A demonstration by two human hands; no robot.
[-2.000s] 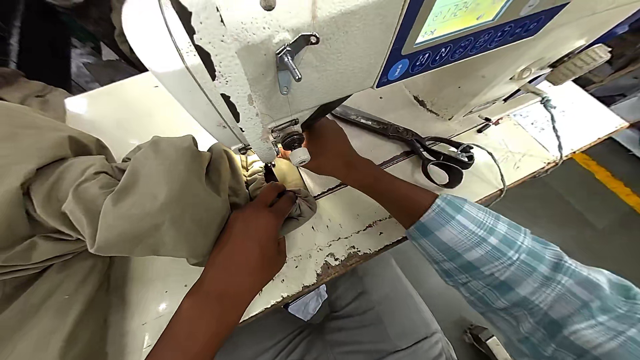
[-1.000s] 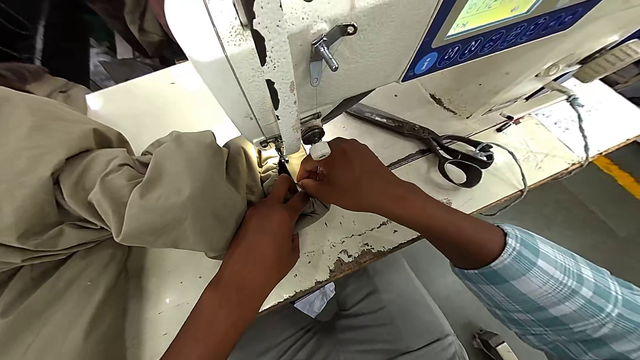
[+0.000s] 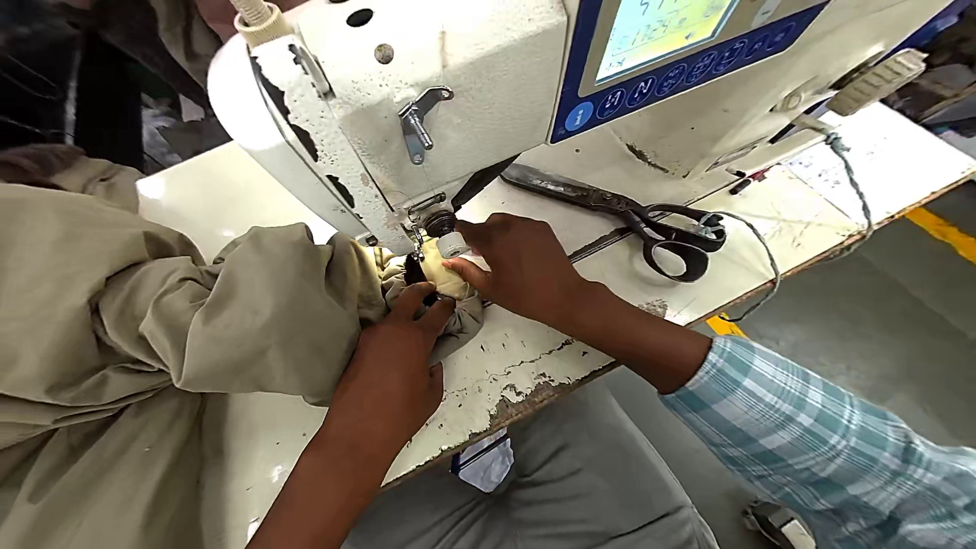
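Observation:
A bunched khaki fabric garment point(image 3: 267, 305) lies over the left of the table, its gathered end under the needle area of a white industrial sewing machine point(image 3: 473, 91). My left hand point(image 3: 396, 343) presses and pinches the fabric edge just in front of the presser foot point(image 3: 418, 242), by a dark patch in the cloth. Beside the needle, my right hand point(image 3: 522, 263) has its thumb against the lit, pale part of the fabric and its index finger at the round white knob point(image 3: 453, 245); whether it grips anything is unclear. The needle tip is hidden.
Large black-handled fabric scissors point(image 3: 610, 202) lie on the worn white table point(image 3: 518, 374) right of my right hand. The machine's control panel point(image 3: 648, 84) is above them. A twisted cord point(image 3: 858, 183) hangs over the table's chipped front edge at the right.
My right hand has shifted from the fabric close by my left fingertips up to the white knob beside the needle. My left hand remains on the fabric. The view has moved somewhat.

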